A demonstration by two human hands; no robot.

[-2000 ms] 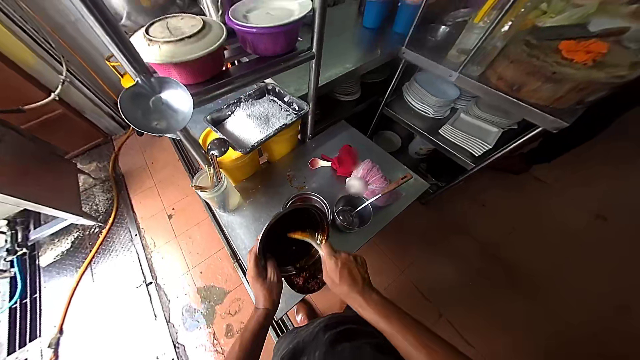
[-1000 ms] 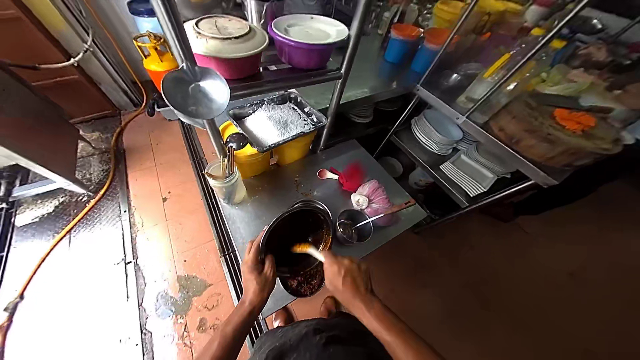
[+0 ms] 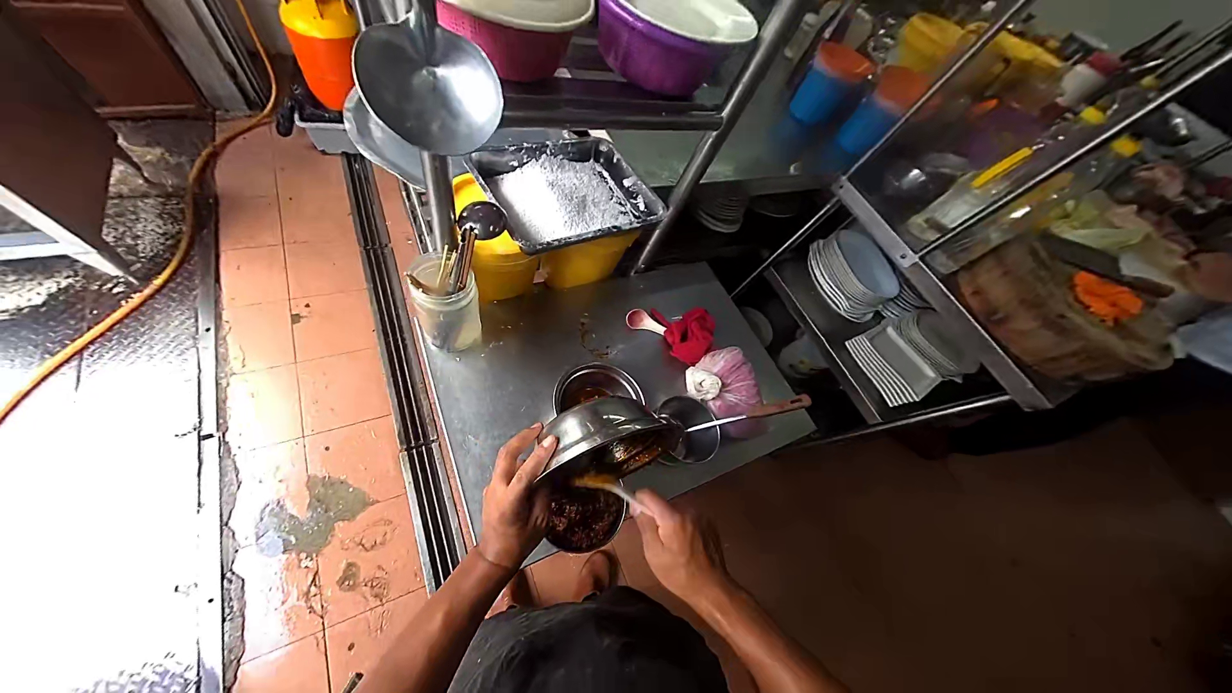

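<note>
My left hand (image 3: 516, 500) grips the rim of a steel bowl (image 3: 602, 423), which is tipped on its side with dark sauce coating its inside. In my right hand (image 3: 674, 544) is a pale-handled spatula (image 3: 608, 484), its orange-stained head at the bowl's lower lip. Directly below, a round container (image 3: 583, 523) holds dark, chunky paste. Behind the tipped bowl stands another steel container (image 3: 599, 377) with reddish contents. To its right are a metal cup (image 3: 695, 428) with a brown-handled utensil (image 3: 760, 409) across it, a knotted pink plastic bag (image 3: 731, 377) and a red cloth or bag (image 3: 690, 335) beside a pink spoon.
A jar of utensils (image 3: 448, 313) stands at the left edge of the steel table (image 3: 520, 361). Behind it, a tray of white powder (image 3: 563, 197) rests on yellow containers. A large ladle (image 3: 428, 87) hangs at upper left. Stacked plates (image 3: 852, 274) fill a shelf at right.
The bowl has been tipped further, from its mouth facing up to lying on its side above the paste container. My right hand has moved with the spatula to the bowl's lower lip.
</note>
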